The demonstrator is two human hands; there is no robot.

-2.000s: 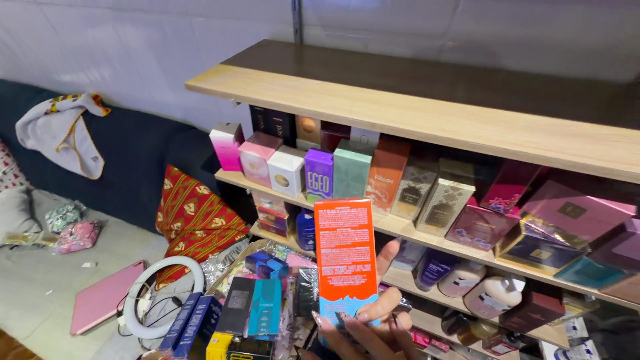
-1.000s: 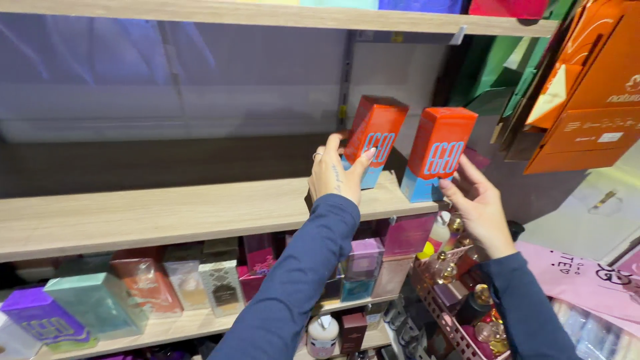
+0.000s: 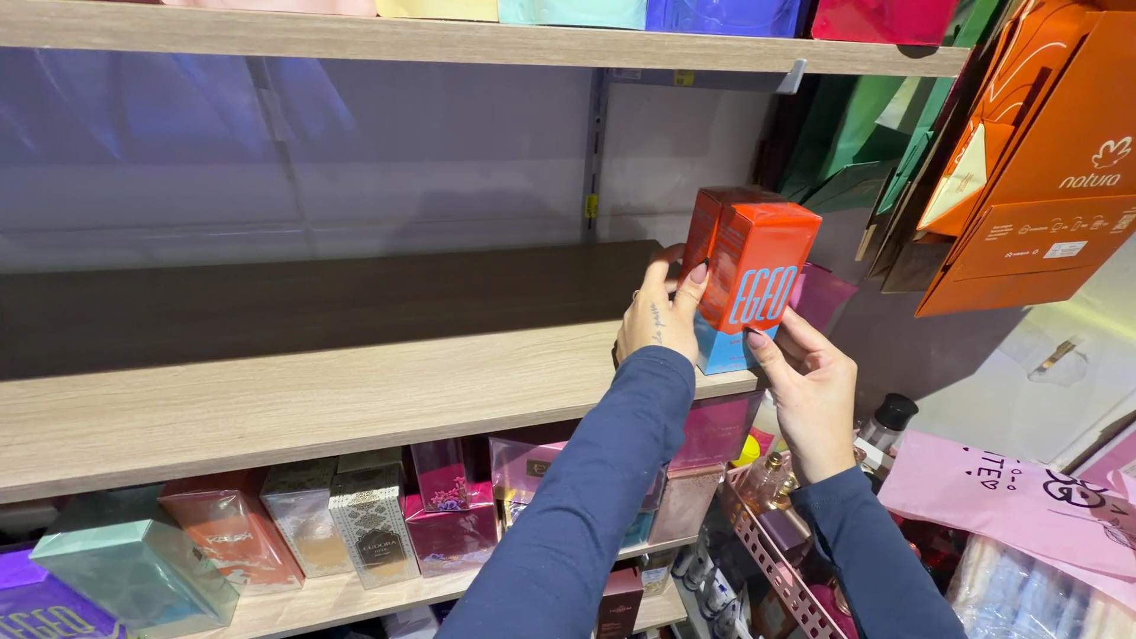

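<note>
Near the right end of a wooden shelf [image 3: 399, 390], an orange-and-blue EGEO box [image 3: 770, 257] stands in front of a second orange box [image 3: 710, 209], the two close together. My left hand [image 3: 661, 311] is around the left side of the boxes, thumb on the front one's side and fingers partly hidden behind. My right hand [image 3: 812, 382] grips the front box by its lower right edge, thumb on its blue lower front.
Boxed perfumes, including a teal box [image 3: 133, 550] and a patterned Eudora box [image 3: 374, 524], line the shelf below. Orange paper bags [image 3: 1047, 160] hang at right. Under my right arm is a pink perforated basket [image 3: 772, 568] of bottles. An upper shelf [image 3: 444, 40] crosses overhead.
A second ago the two orange boxes stood apart on the shelf; now they are close together, the right one moved left by my right hand. The view has swung widely since two seconds ago.
</note>
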